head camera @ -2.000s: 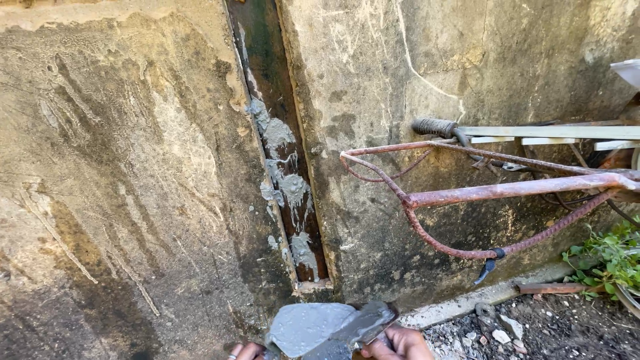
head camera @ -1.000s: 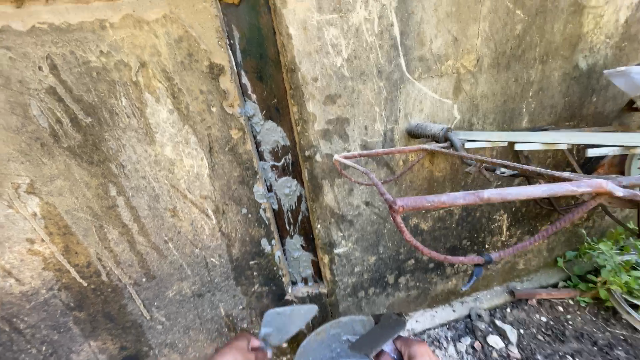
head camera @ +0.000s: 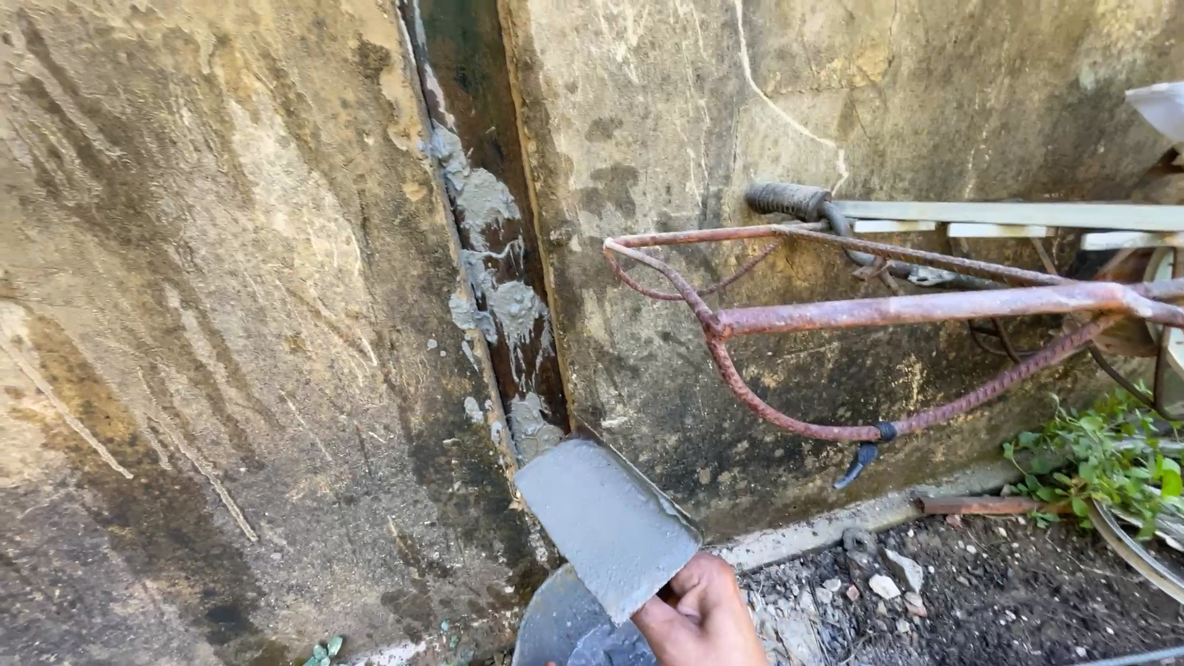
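Note:
My right hand (head camera: pixel 708 615) comes in at the bottom edge, closed on a flat, roughly rectangular plate (head camera: pixel 610 523) coated with wet grey mortar. Its upper end overlaps the foot of an upright recess (head camera: pixel 467 83) in the concrete wall; whether they touch cannot be told. Patches of grey mortar (head camera: pixel 513 310) cling inside the recess and along its left edge. Under the plate and beside my hand sits a round container (head camera: pixel 541 615) with grey mortar in it, partly hidden. My left hand cannot be made out.
Rusty bent bars (head camera: pixel 860 313) jut in from the right in front of the wall (head camera: pixel 277 277). Behind them are pale slats (head camera: pixel 1017 215) and a dark coiled spring (head camera: pixel 786 199). Lower right, stones (head camera: pixel 883 585) lie on soil near green plants (head camera: pixel 1110 453) and a reddish-brown strip (head camera: pixel 990 505).
My right hand has raised the coated plate from the bottom edge to the recess's foot. My left hand, seen with a mortar-covered trowel one second ago, has dropped out of sight.

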